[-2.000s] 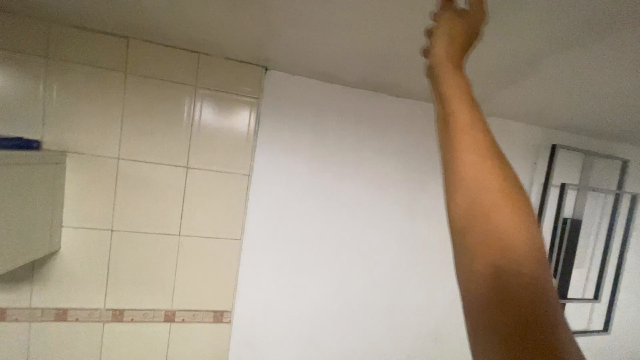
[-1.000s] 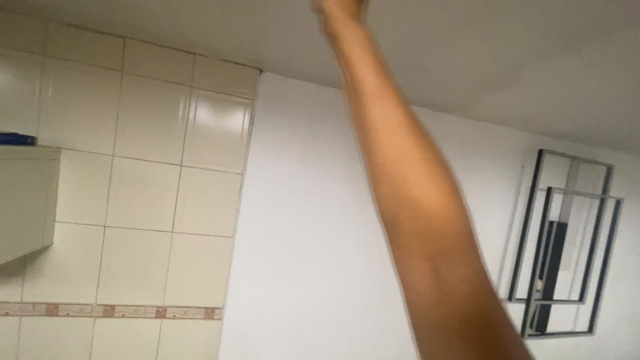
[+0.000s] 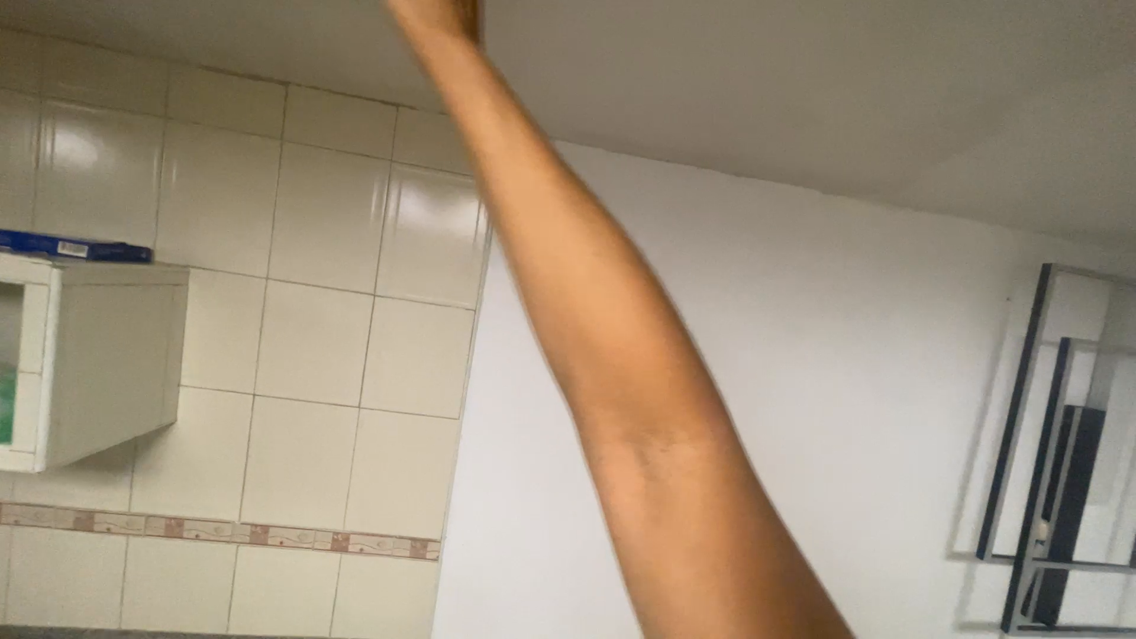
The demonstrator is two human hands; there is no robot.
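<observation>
One bare arm, which looks like my right, rises from the bottom right toward the ceiling (image 3: 799,98). Only the wrist and the lower part of my right hand (image 3: 444,13) show at the top edge, close to or below the ceiling. The fingers are cut off by the frame, so what they hold or touch is hidden. My left hand is out of view.
A white wall cabinet (image 3: 115,355) with a blue box (image 3: 80,246) on top juts out at the left. Behind it is a cream tiled wall (image 3: 319,346) with a patterned border strip (image 3: 293,536). A black metal frame wall decoration (image 3: 1021,417) hangs on the white wall (image 3: 843,373) at the right.
The raised arm has swung leftward across the view, and its fingers, partly visible two seconds ago, are now beyond the top edge. The view has shifted left, showing more of the cabinet.
</observation>
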